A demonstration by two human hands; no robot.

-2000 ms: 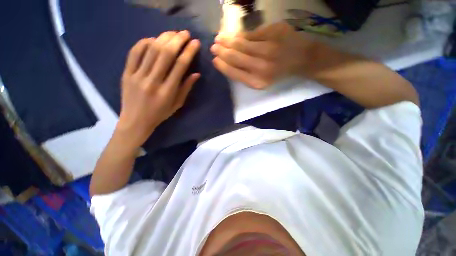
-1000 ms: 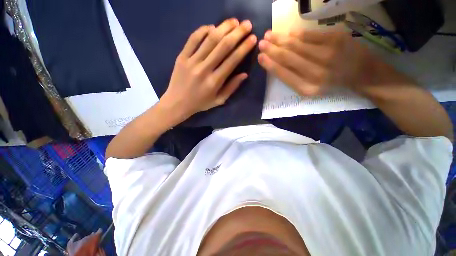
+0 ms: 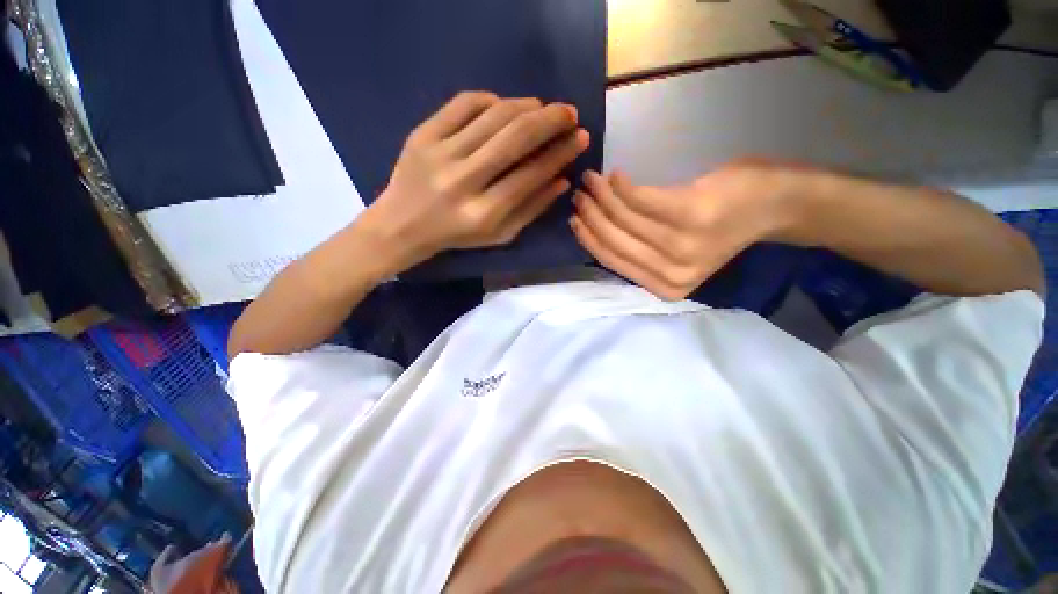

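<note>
A large dark navy garment panel [image 3: 464,46] lies flat on the white table, its straight right edge running toward me. My left hand [image 3: 493,174] rests on the panel near that edge, with fingers curled and close together. My right hand [image 3: 661,226] is at the panel's right edge near the table front, its fingertips touching or just over the cloth. Whether either hand pinches the edge cannot be told. The needle and presser foot are not visible.
Snips with yellow-green and blue handles [image 3: 853,52] lie at the upper right beside a black piece [image 3: 946,35]. Another dark cut panel [image 3: 168,104] lies at left, next to a shiny brown taped strip [image 3: 116,215]. Blue baskets [image 3: 174,377] stand below left.
My right hand has moved down toward the table's front edge. My left hand has shifted slightly down and its fingers are more curled. The white machine part at the upper right has left the view.
</note>
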